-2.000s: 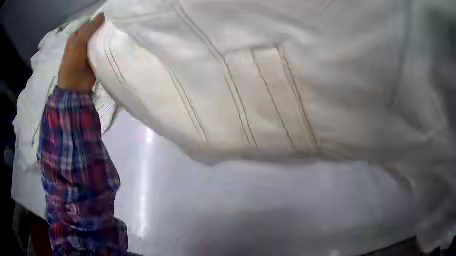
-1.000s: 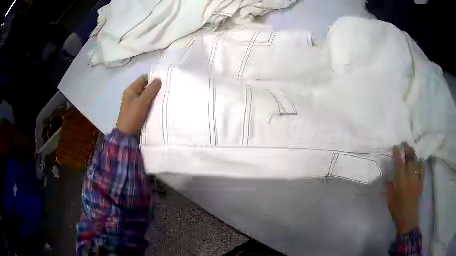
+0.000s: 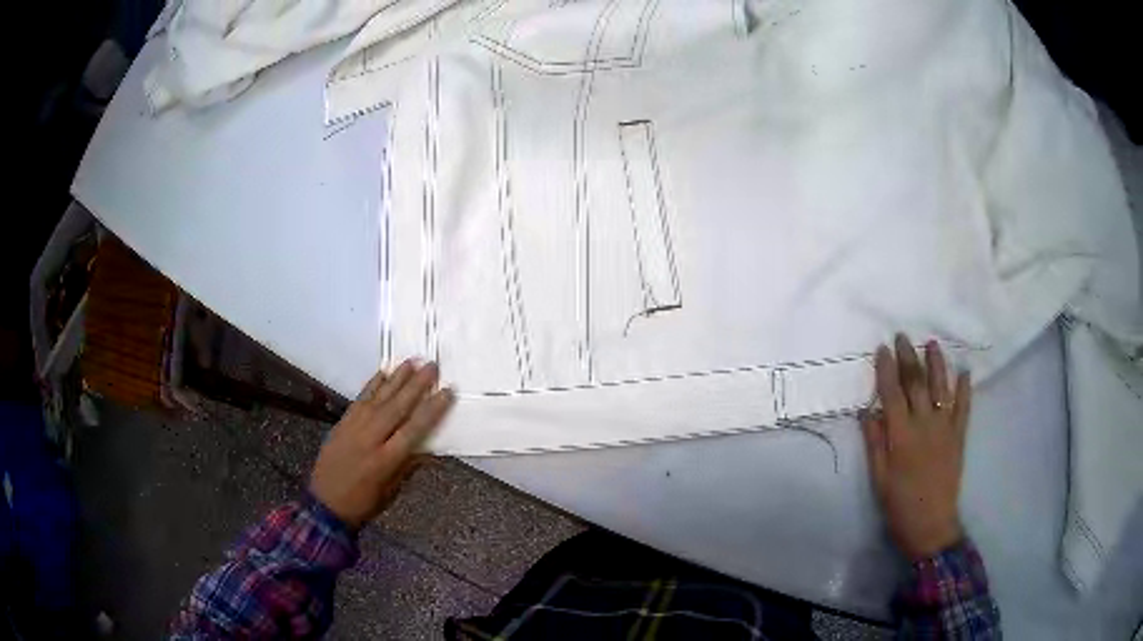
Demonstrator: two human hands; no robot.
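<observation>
A white jacket [image 3: 777,251] with dark paired topstitching lies spread on the table. Its hem band [image 3: 614,416] runs across the front, and a welt pocket [image 3: 651,215] shows above it. My left hand [image 3: 380,438] has its fingertips on the band's left corner; its thumb is not clear, so a grip cannot be told. My right hand [image 3: 921,438] lies flat on the right part of the band, fingers slightly apart, with a ring on one finger. A loose thread curls below the band. A sleeve [image 3: 1088,463] hangs towards the front at the right.
More crumpled white cloth [image 3: 251,50] lies at the back left of the white table [image 3: 251,200]. Beyond the table's left edge are an orange-brown thing [image 3: 125,307] and speckled floor [image 3: 426,538]. Dark checked cloth [image 3: 627,611] shows at the bottom.
The jacket came down from being lifted and now lies flatter. The welt pocket and placket are straighter. Since one second ago both hands are lower at the hem band, the right one further left.
</observation>
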